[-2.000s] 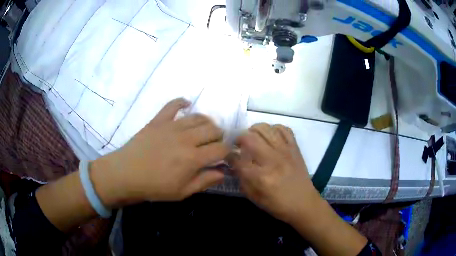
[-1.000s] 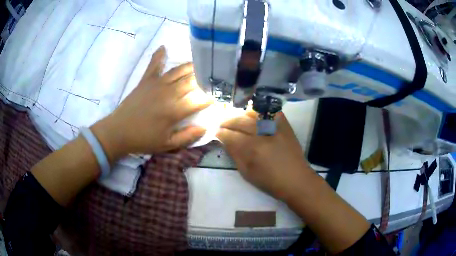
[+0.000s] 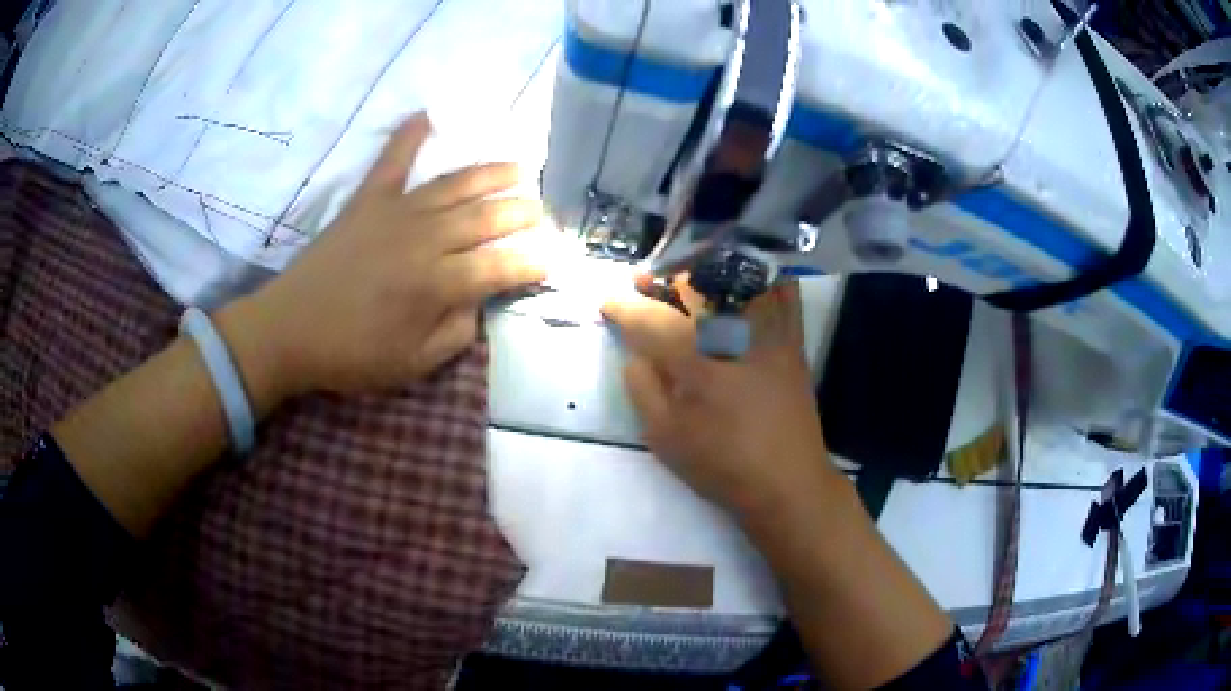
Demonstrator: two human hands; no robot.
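Note:
The white quilted panel point(image 3: 311, 81) covers the upper left of the table. Brown checked shell fabric point(image 3: 351, 527) hangs below it towards the front edge. My left hand point(image 3: 378, 284) lies flat with fingers spread on the fabric, left of the needle area. My right hand point(image 3: 722, 405) is at the right of the needle, its fingertips at the brightly lit presser foot and partly hidden by the machine head. Glare hides the fabric edge there, and I cannot tell whether the right fingers pinch it. The white sewing machine point(image 3: 837, 149) has a blue stripe.
A black rectangle point(image 3: 898, 371) lies right of my right hand on a dark strap. A thin checked strip point(image 3: 1013, 500) hangs at the right. A brown rectangle point(image 3: 658, 583) is near the front edge, above a ruler scale point(image 3: 635, 641). A black strap point(image 3: 1127, 176) crosses the machine head.
Both hands have moved from the table's front up to the needle area. Over the last second the white panel has shifted up and away, and more checked fabric shows below my left hand.

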